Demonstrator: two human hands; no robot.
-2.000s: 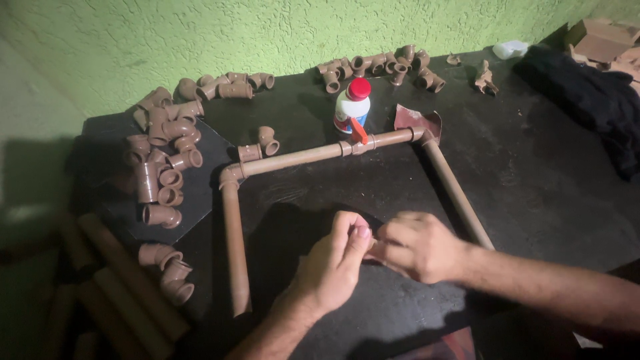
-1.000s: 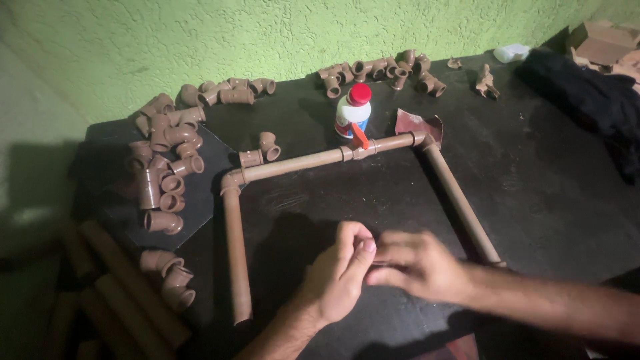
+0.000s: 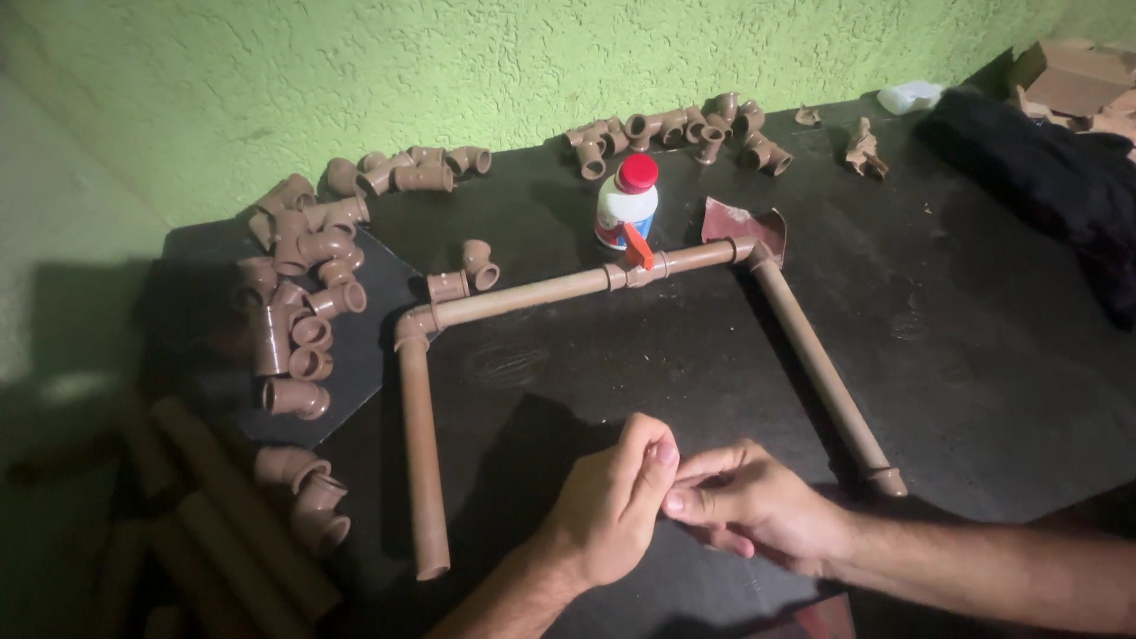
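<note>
My left hand [image 3: 621,506] is curled near the front middle of the black table, thumb up. My right hand [image 3: 754,510] meets it from the right, thumb and fingers bent together; whatever may be between the fingers is hidden. Beyond them lies a three-sided frame of brown PVC pipe [image 3: 524,297], with an elbow [image 3: 414,327] at its back left corner and another [image 3: 754,251] at the back right. A valve with an orange handle [image 3: 637,247] sits in the back run. The right pipe [image 3: 821,364] ends in a fitting [image 3: 887,482]; the left pipe [image 3: 424,461] has a bare end.
Brown fittings [image 3: 273,337] crowd the left side, and more [image 3: 666,129] lie along the green wall. A white bottle with a red cap [image 3: 627,200] stands behind the valve, beside reddish sandpaper [image 3: 732,222]. Black cloth [image 3: 1021,169] and cardboard [image 3: 1078,75] lie at right; loose pipes [image 3: 240,506] lie lower left.
My two hands stay close together while the right hand's fingers shift against the left. The pipe frame and the bottle have not plainly moved.
</note>
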